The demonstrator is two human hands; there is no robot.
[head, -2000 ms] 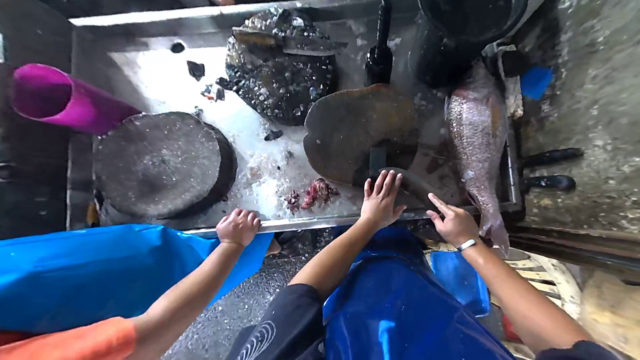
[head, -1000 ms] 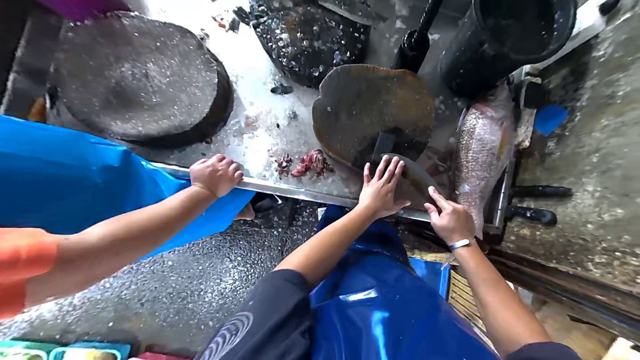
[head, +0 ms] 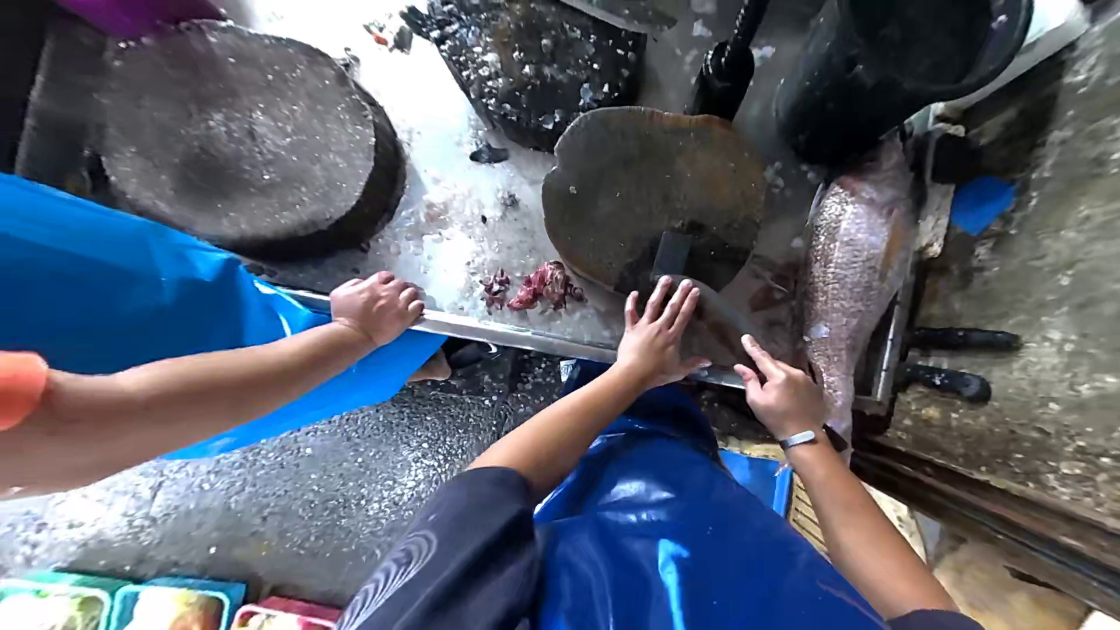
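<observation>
A grey curved blade, apparently a knife's (head: 722,319), lies between my hands beside a dark rectangular block, possibly a sharpening stone (head: 672,254), on the round wooden chopping block (head: 652,192). My left hand (head: 656,341) has its fingers spread over the blade's far end. My right hand (head: 783,389) curls at the near end, index finger pointing along the blade; its palm hides the handle. To the right of the chopping block lies a whole scaly fish (head: 853,254), its tail close to my right hand. Red fish scraps (head: 547,287) lie left of my left hand.
Another person's hand (head: 376,306) rests on the metal table edge (head: 499,332). Beyond are a large round block (head: 236,140), a scale-covered block (head: 542,66) and a black bucket (head: 901,70). Two black-handled knives (head: 962,339) (head: 945,382) lie at right.
The view has moved closer to the table and shows more floor and several baskets at lower left. My hands stay at the blade, and the other person's hand stays on the table edge.
</observation>
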